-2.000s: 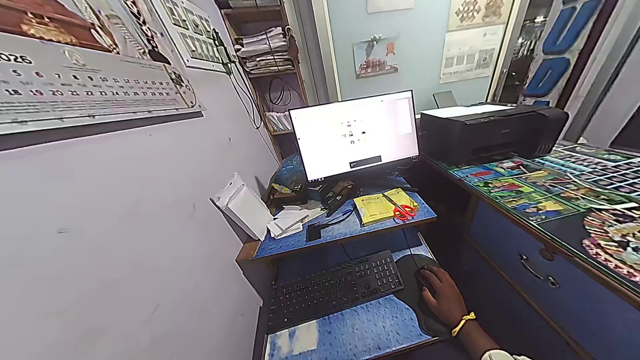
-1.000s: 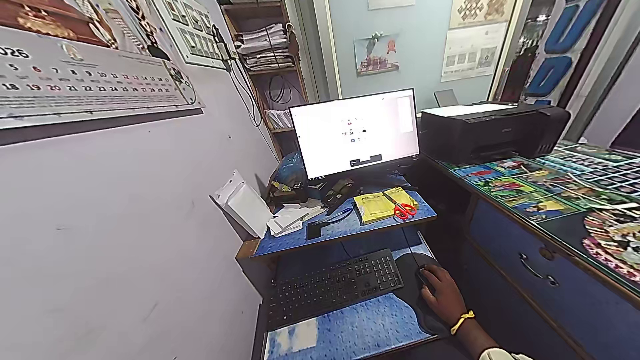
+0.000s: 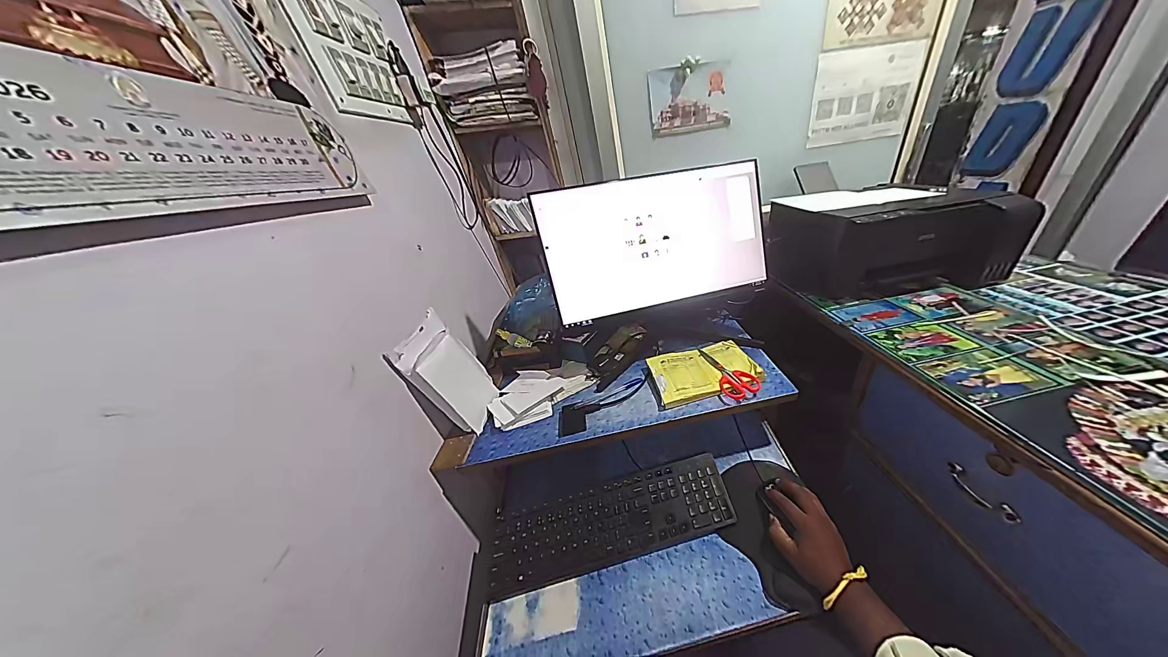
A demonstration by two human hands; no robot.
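My right hand (image 3: 808,538), with a yellow band at the wrist, rests over a black computer mouse (image 3: 772,502) on a black mouse pad (image 3: 757,547). Left of it lies a black keyboard (image 3: 611,516) on the blue pull-out shelf of the desk. My left hand is out of the picture. On the upper shelf stands a lit monitor (image 3: 652,246) showing a mostly white page with small images. In front of the monitor, scissors with red handles (image 3: 739,383) lie on yellow paper pads (image 3: 684,376), beside a small black object and a cable.
White paper packets (image 3: 447,374) lean against the wall at left. A black printer (image 3: 903,237) stands on the counter at right, whose top (image 3: 967,365) is covered with photos. Below are blue drawers with a metal handle (image 3: 981,493). Stacked papers (image 3: 484,82) fill a shelf behind the desk.
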